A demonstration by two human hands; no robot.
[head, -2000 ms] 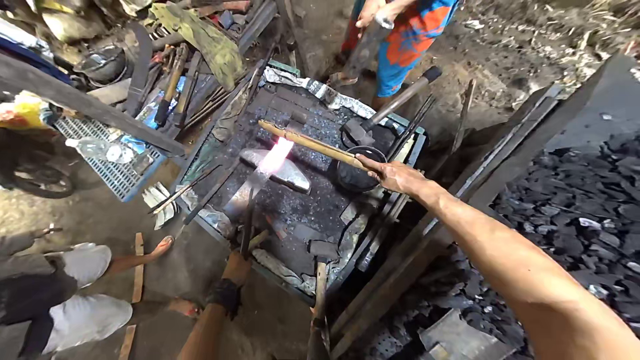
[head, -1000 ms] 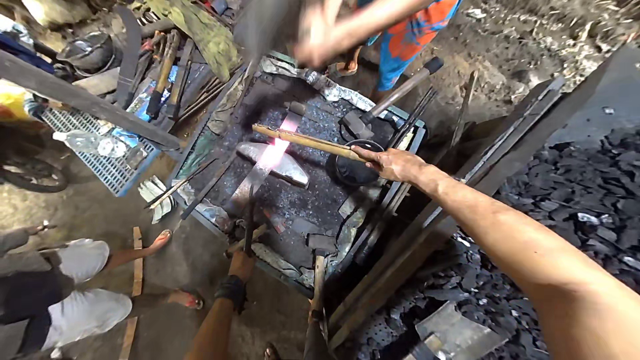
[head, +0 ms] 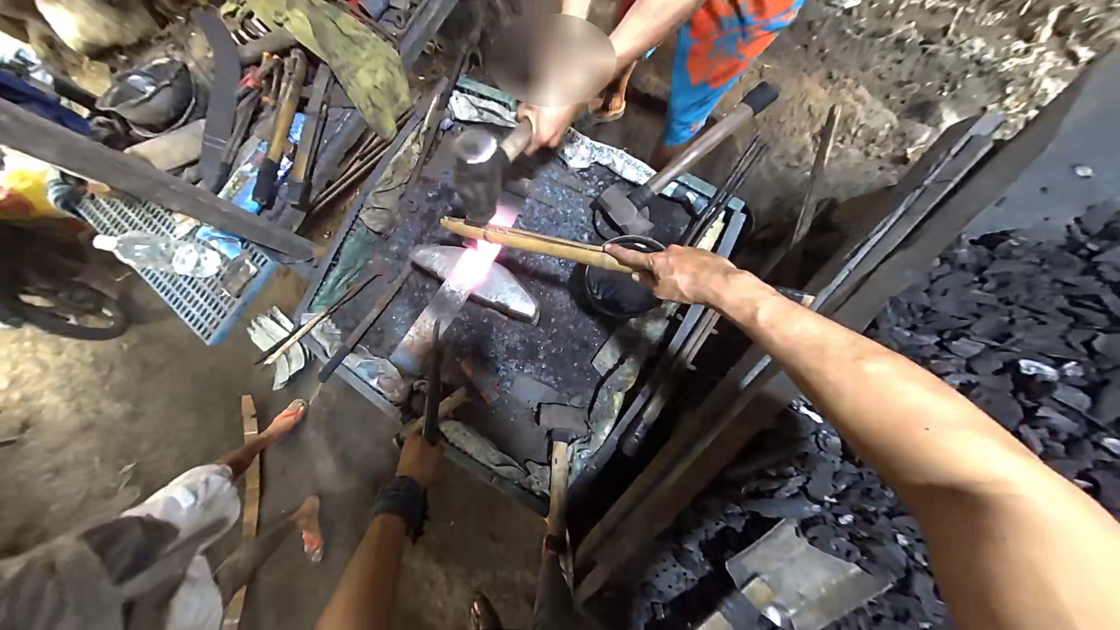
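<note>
My right hand point(head: 669, 269) holds a bamboo stick point(head: 534, 243) across the glowing end of a flat steel bar point(head: 455, 284). The bar lies over a pointed metal block point(head: 512, 297). My left hand point(head: 422, 457), with a dark band at the wrist, is closed round dark tongs point(head: 435, 385) at the bar's cooler end; the jaws are hard to make out. Opposite me, a co-worker's hands point(head: 544, 127) grip a hammer point(head: 478, 171) whose head hangs just beyond the glowing part. Whether it touches the bar I cannot tell.
Sledgehammers point(head: 623, 213) point(head: 560, 418) rest on the bench, beside a dark round container point(head: 623, 284). Charcoal point(head: 1006, 324) is heaped at right. A blue plastic crate point(head: 188, 293) with bottles stands left. Another person's legs point(head: 206, 503) are at lower left.
The co-worker's hands and hammer, blurred near the top one second ago, are now lower, close to the glowing bar. My hands keep hold of the stick and tongs.
</note>
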